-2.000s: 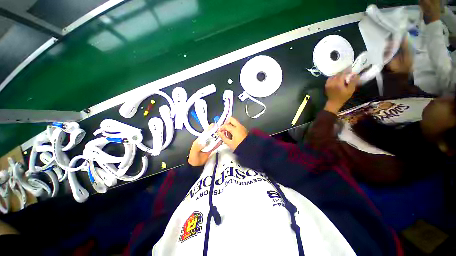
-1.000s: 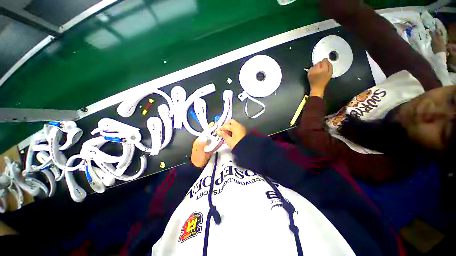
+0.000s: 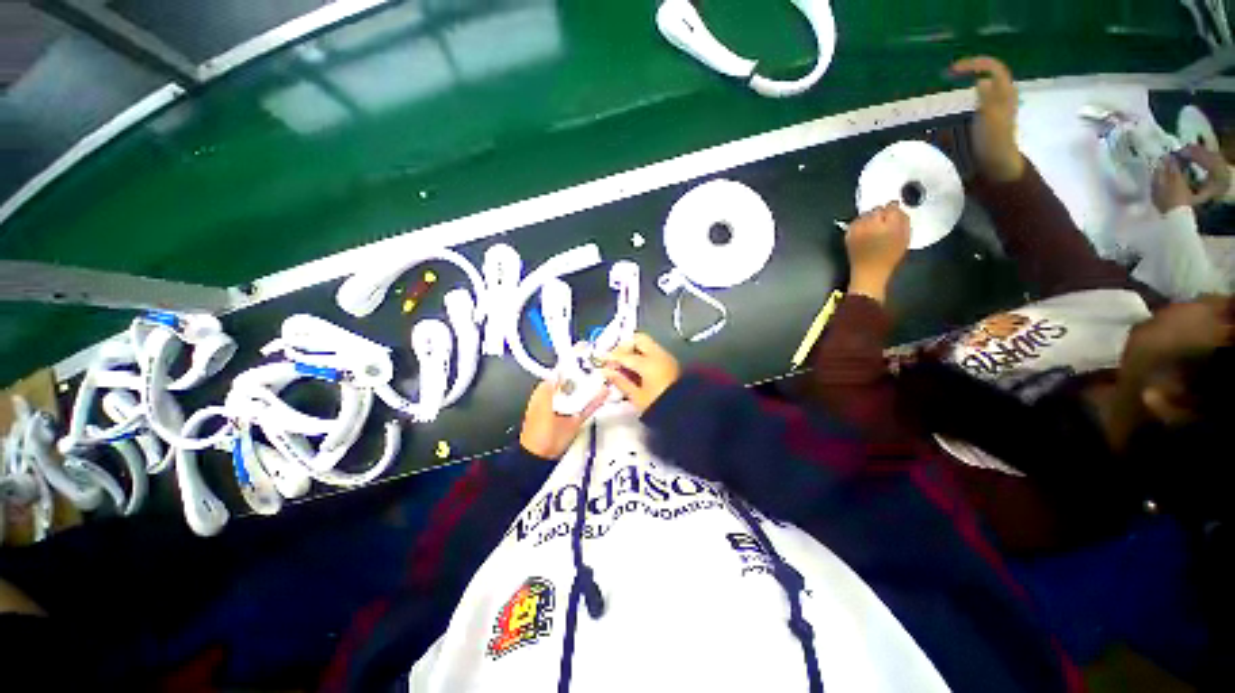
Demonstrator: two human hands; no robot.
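A white curved device (image 3: 580,385) is held at its rounded end by both my hands, close to my chest. My left hand (image 3: 547,417) grips it from the left side. My right hand (image 3: 642,371) has its fingers bent onto it from the right; small details between the fingers are too blurred to tell. The device's arm rises past my fingers, with a blue patch near my right hand. Piled white devices (image 3: 203,504) with blue patches lie on the bench to the left. A white roll (image 3: 748,233) lies beyond my right hand, with a thin pale loop (image 3: 699,314) beside it.
A yellow stick (image 3: 818,328) and a second white roll (image 3: 935,214) lie to the right. A neighbouring person's hand (image 3: 878,244) touches that roll. Another white device (image 3: 791,84) rests on the green belt beyond the white rail (image 3: 569,187).
The view has shifted a little. A white device now shows on the belt. The neighbour's far arm reaches toward the belt, and their other hand is at the second roll. My hands stay on the device.
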